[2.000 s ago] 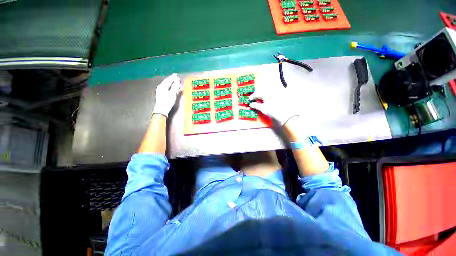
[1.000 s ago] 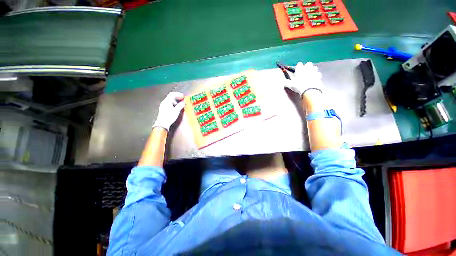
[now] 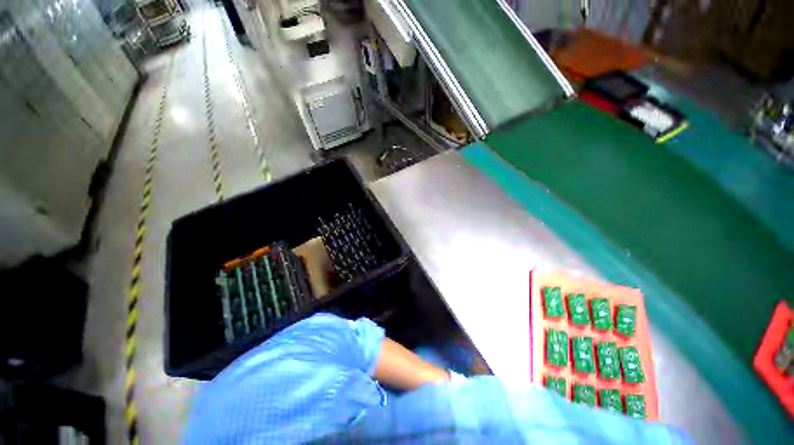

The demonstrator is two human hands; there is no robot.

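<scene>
The red-orange foam sheet (image 3: pixel 588 282) with rows of small green circuit boards (image 3: pixel 582 355) lies on the metal sheet at lower right, partly cut off by my blue sleeve. One forearm, seemingly my left, reaches out at bottom centre. Only a sliver of white glove (image 3: pixel 456 377) shows at its wrist; the fingers are hidden. My right hand is not in view. A large black bin (image 3: pixel 196 348) stands left of the bench. It holds a carrier with orange clips and green inside (image 3: pixel 257 294), and a dark gridded carrier (image 3: pixel 350 243).
The metal sheet (image 3: pixel 453 226) borders the teal bench edge and green belt (image 3: pixel 644 200). A sloped belt (image 3: pixel 487 61) rises at the top. Another foam sheet (image 3: pixel 768 352) with boards sits at the right edge. A floor with striped tape lies left of the bin.
The view has swung left, bringing in the bin and floor. The cutters and brush are out of view. My right hand, earlier at the cutters, has left the picture; my left hand is mostly hidden.
</scene>
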